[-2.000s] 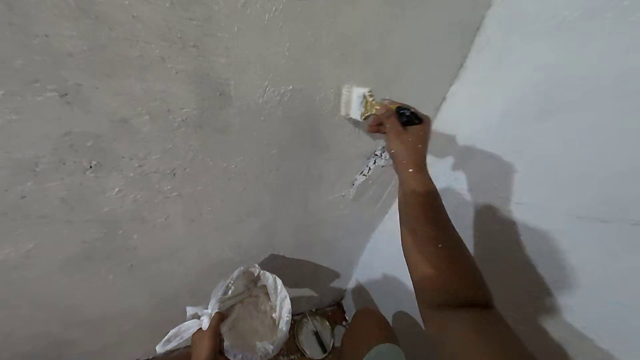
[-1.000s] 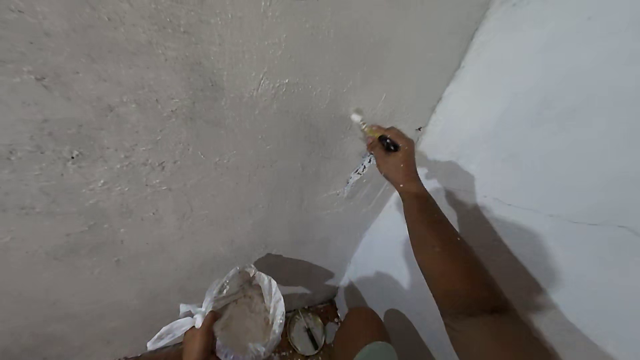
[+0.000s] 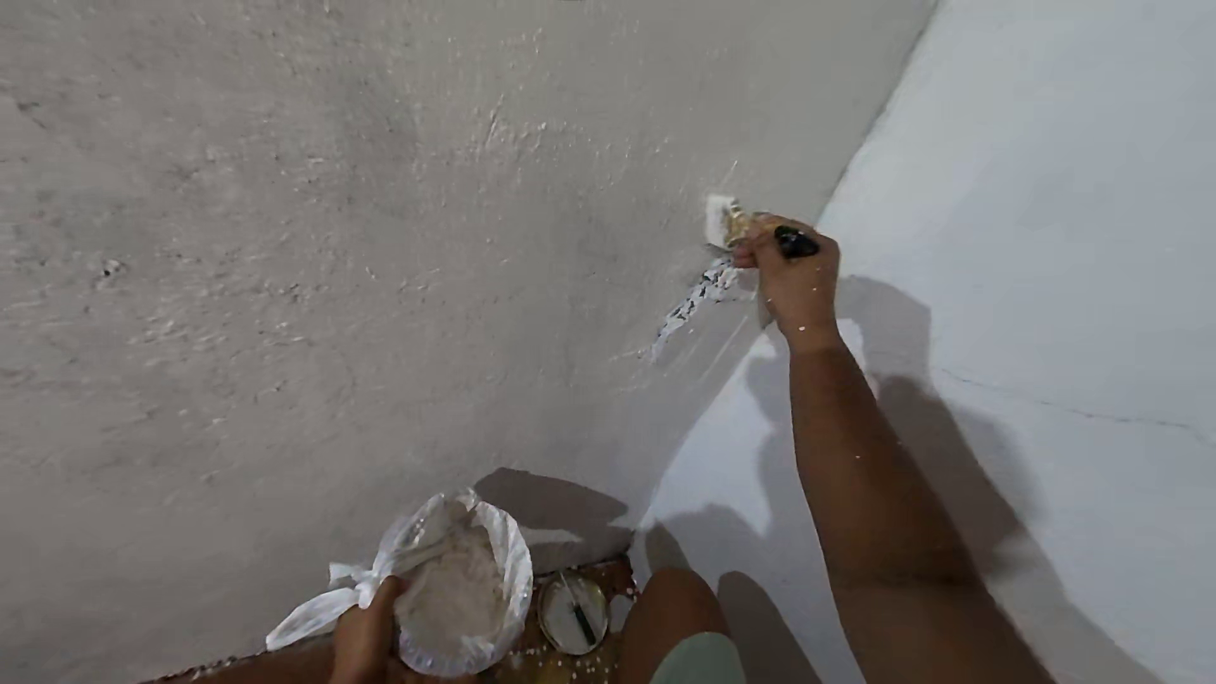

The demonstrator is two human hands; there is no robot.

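Note:
My right hand point(image 3: 793, 271) grips a paintbrush point(image 3: 736, 223) by its black-tipped handle, its pale, paint-coated bristles against the greyish wall point(image 3: 427, 313) near the corner. Just below the brush runs a rough, cracked patch point(image 3: 695, 304) of flaking white material. At the lower left, my left hand point(image 3: 369, 632) holds the rim of a container lined with a clear plastic bag point(image 3: 518, 560), knotted at one side. Inside it is a pale beige, paint-like substance point(image 3: 456, 589). The container's outer wall is mostly hidden by the plastic.
A white-blue wall point(image 3: 1073, 237) with a thin crack meets the greyish wall at a corner on the right. On the speckled floor stands a round lid or tin point(image 3: 572, 613) with a dark-handled tool on it. My knee point(image 3: 676, 608) is beside it.
The brush has stayed near the same part of the wall, above the cracked patch, while its bristles have turned between frames. The left hand still holds the lined container.

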